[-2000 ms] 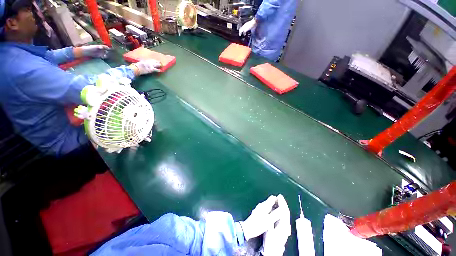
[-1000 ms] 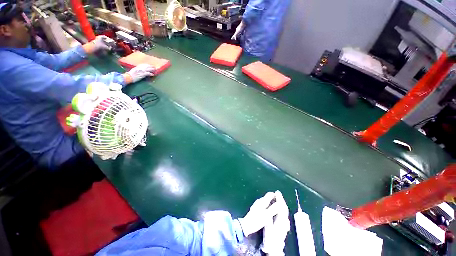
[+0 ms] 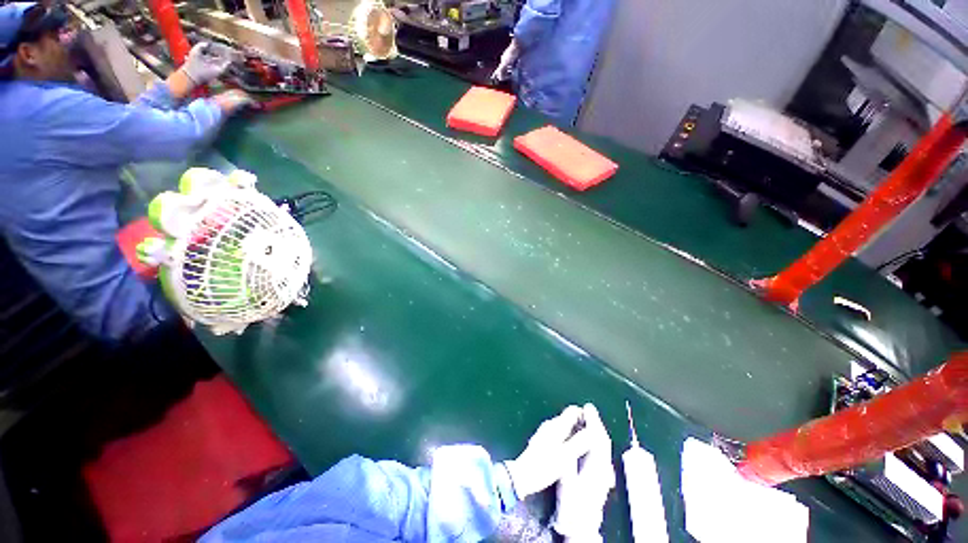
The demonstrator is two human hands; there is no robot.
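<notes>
My left hand (image 3: 548, 456), in a white glove, is at the bottom centre, its fingertips meeting those of my right hand (image 3: 587, 483), also gloved and cut off by the bottom edge. The fingers are close together, and I cannot tell whether anything small is between them. A white dispensing syringe (image 3: 644, 493) lies just right of my hands, its thin needle pointing away from me and its rear end out of the picture. White wiping sheets (image 3: 743, 504) lie right of the syringe, beside an orange-wrapped post (image 3: 849, 430).
A circuit board (image 3: 897, 490) with pale heatsinks is partly behind that post. A white desk fan (image 3: 242, 265) stands left. Two red-orange foam pads (image 3: 566, 157) lie across the conveyor belt (image 3: 552, 255). A worker in blue (image 3: 80, 180) is at left, another at the back. A second orange post (image 3: 865, 217) rises right.
The left worker's hands have drawn back toward the far-left boards, and the foam pad under one of them has gone from the belt. My hands have barely moved.
</notes>
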